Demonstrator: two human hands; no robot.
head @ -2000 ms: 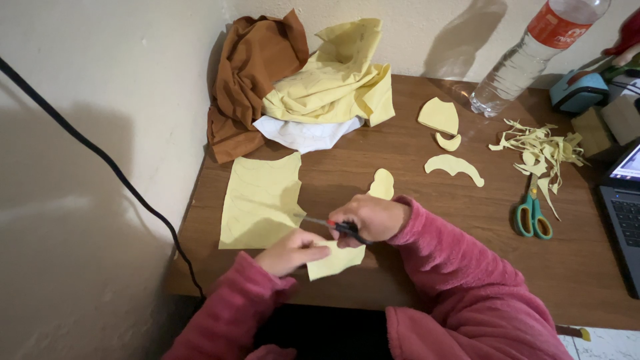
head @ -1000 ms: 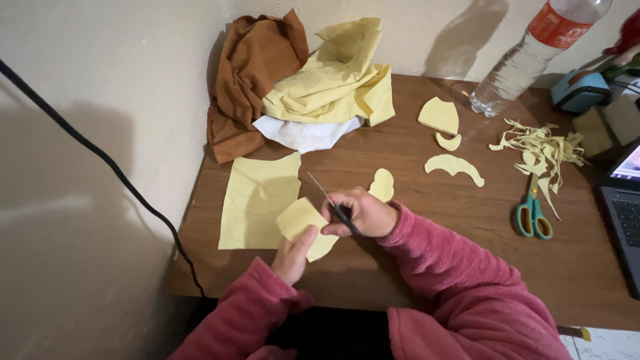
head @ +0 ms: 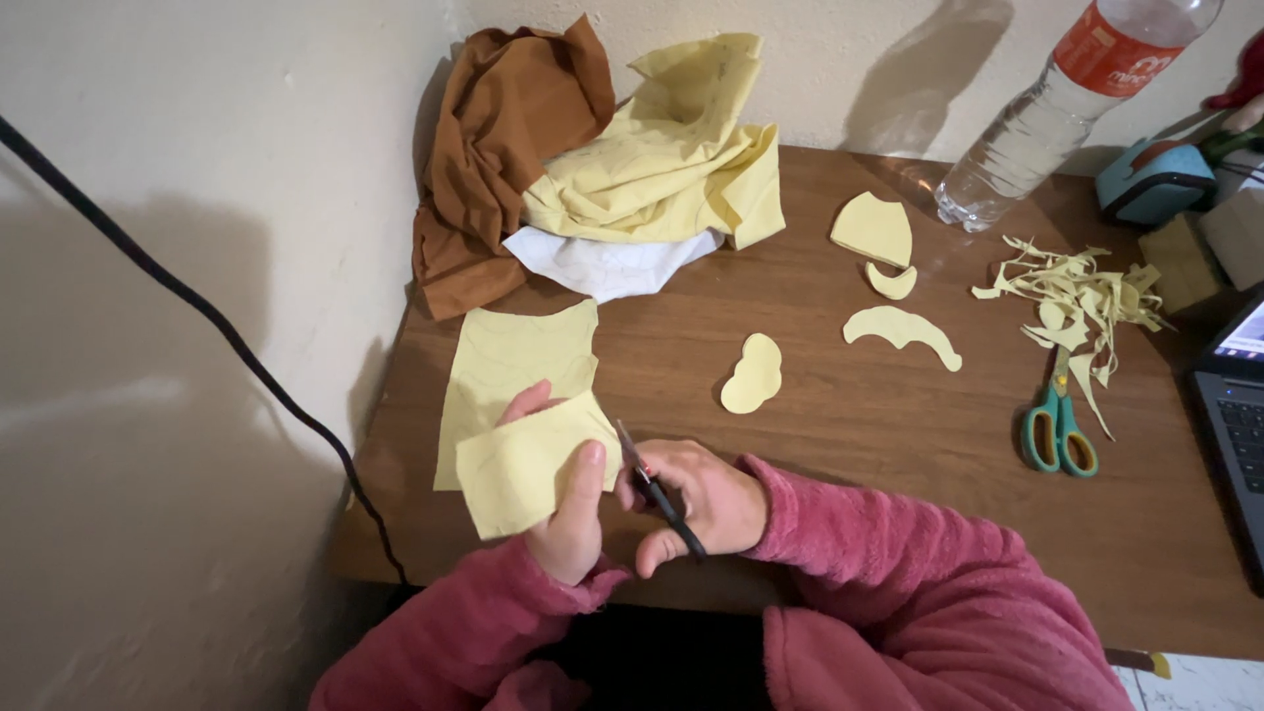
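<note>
My left hand [head: 573, 513] holds up a small yellow fabric piece [head: 523, 464], its thumb on top and fingers behind. Black-handled scissors [head: 657, 494] are in my right hand [head: 706, 499], the blades pointing up and left beside the piece's right edge. Under and behind the held piece, a larger yellow fabric sheet [head: 513, 346] lies flat on the table. Cut yellow shapes rest to the right: a rounded lobed one [head: 752, 373], a scalloped curved strip [head: 901, 326], a small crescent [head: 892, 282] and a larger panel [head: 873, 229].
Crumpled brown cloth [head: 499, 128], yellow cloth [head: 662, 178] and white cloth [head: 612, 265] lie at the back left. Rightward are a plastic bottle [head: 1037, 128], fabric scraps [head: 1086, 286], green-handled scissors [head: 1059, 434] and a laptop [head: 1239, 415]. A black cable [head: 212, 316] hangs by the left wall.
My left hand has lifted the small fabric piece off the table and shifted left with it, over the larger sheet. The scissors in my right hand have moved away from that sheet's edge.
</note>
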